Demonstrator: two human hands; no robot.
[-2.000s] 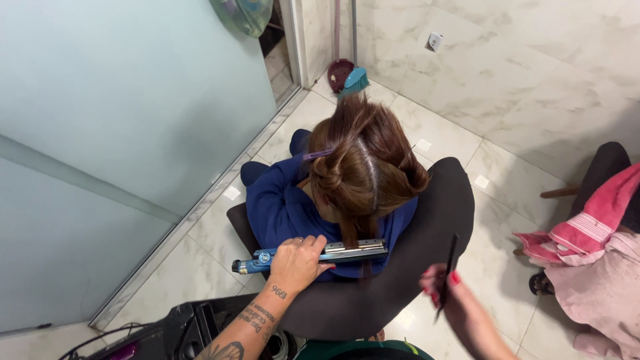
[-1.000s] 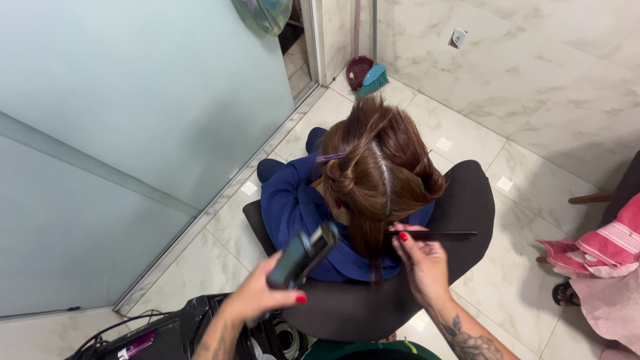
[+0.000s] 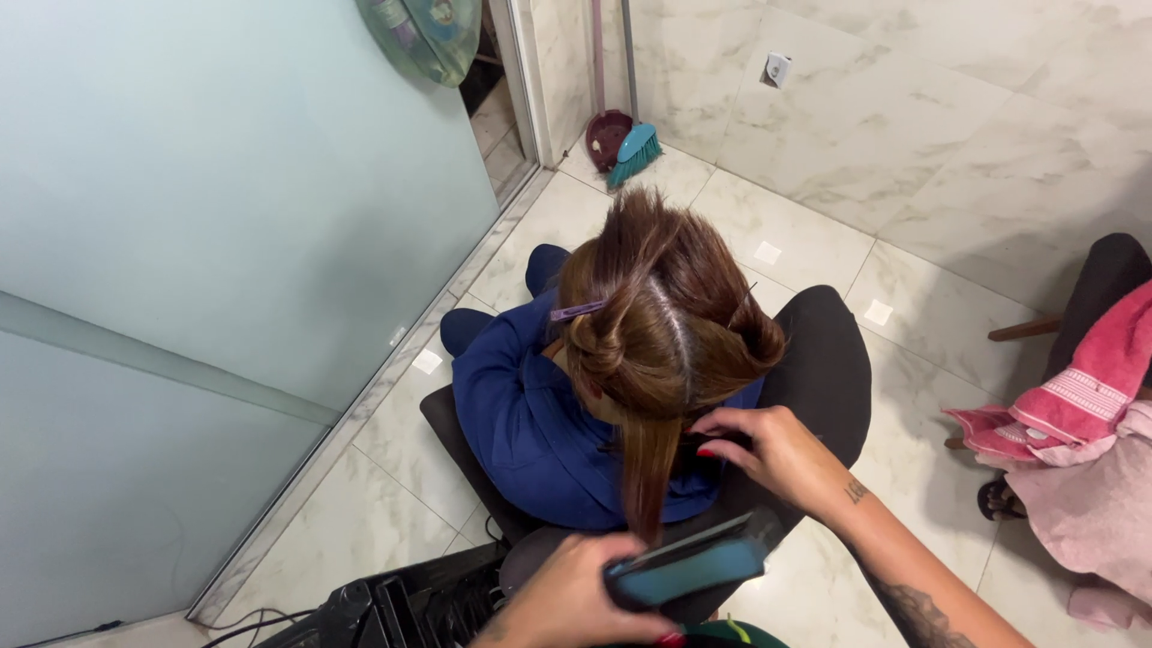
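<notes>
A seated person in a blue top has brown hair (image 3: 675,297) parted down the back, with a purple hair clip (image 3: 578,310) on the left side. A loose section of hair (image 3: 650,468) hangs behind the neck. My left hand (image 3: 585,589) grips a blue hair straightener (image 3: 688,562), blurred, just below that section's ends; whether its plates are apart cannot be told. At the right of the loose section, close to the nape, is my right hand (image 3: 751,445), fingers bent around a dark comb (image 3: 720,439) that is mostly hidden.
A black chair (image 3: 823,360) surrounds the seated person. At the lower left stands a black trolley (image 3: 387,603) with cables. A frosted glass door (image 3: 225,180) lies left; a teal broom (image 3: 637,153) and dustpan (image 3: 607,137) are in the corner. A pink towel (image 3: 1093,378) lies at the right.
Two seconds ago the straightener was at the hair; my left hand has since drawn it back and turned it. My right hand, with the comb, has moved from the lower right to the nape.
</notes>
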